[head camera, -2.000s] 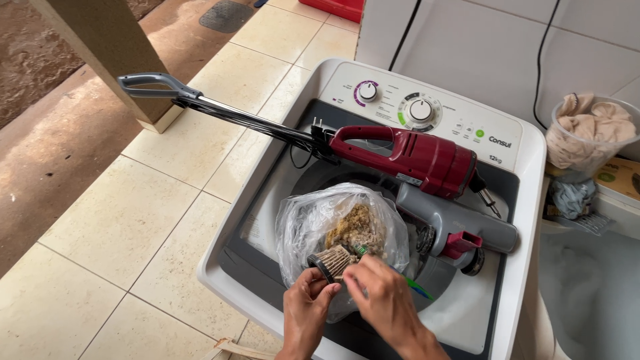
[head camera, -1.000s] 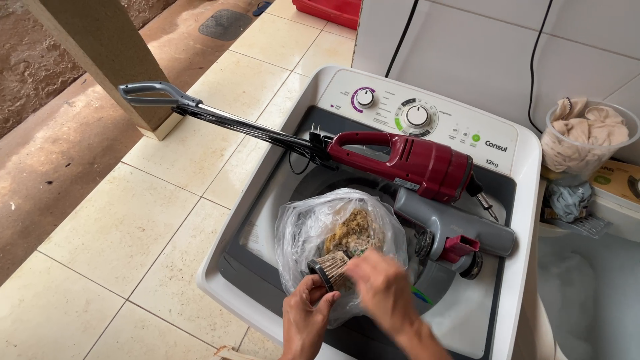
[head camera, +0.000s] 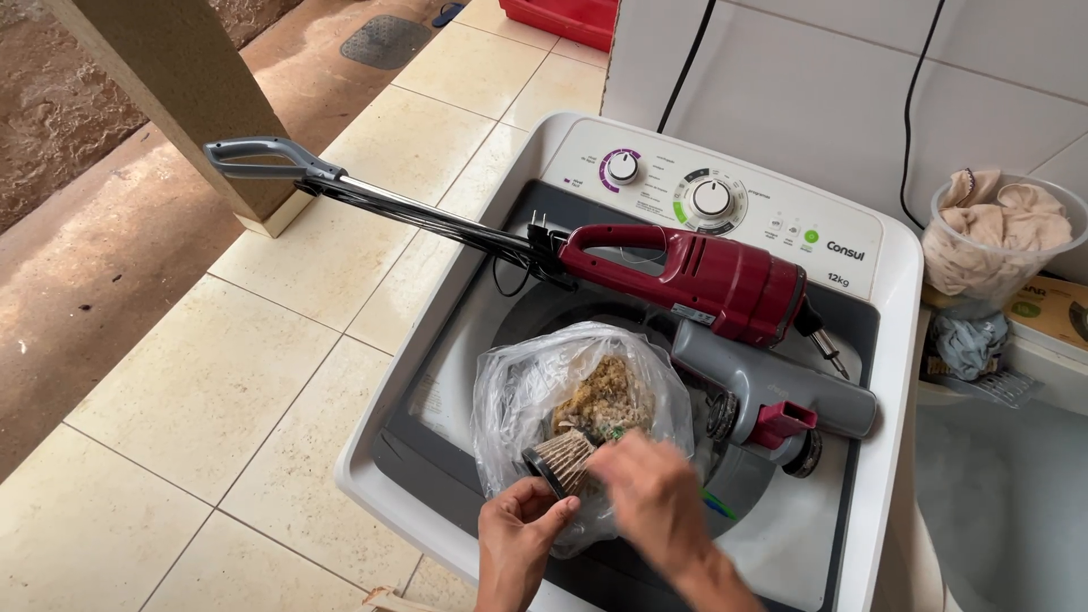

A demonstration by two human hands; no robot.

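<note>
A pleated cone vacuum filter (head camera: 564, 461) with a black rim is pinched at that rim by my left hand (head camera: 523, 527), over a clear plastic bag (head camera: 518, 382). Dust and debris (head camera: 608, 395) fill part of the bag. My right hand (head camera: 650, 489), blurred, is curled at the filter's narrow end; a bit of green shows by its fingertips, and what it grips is hidden. Behind the bag lies a dark red vacuum cleaner body (head camera: 722, 280) with a long handle (head camera: 425, 217). A grey floor nozzle (head camera: 790, 387) with wheels lies right of the bag.
Everything rests on the lid of a Consul washing machine (head camera: 897, 280). A green and blue object (head camera: 718, 504) lies beside my right wrist. At the right are a plastic tub (head camera: 986, 246) of cloths and a sink (head camera: 1003, 493) holding cloudy water. A pillar (head camera: 183, 110) stands at the left.
My right hand has moved about the filter, its fingers shifting beside the pleats. My left hand has kept its hold on the rim.
</note>
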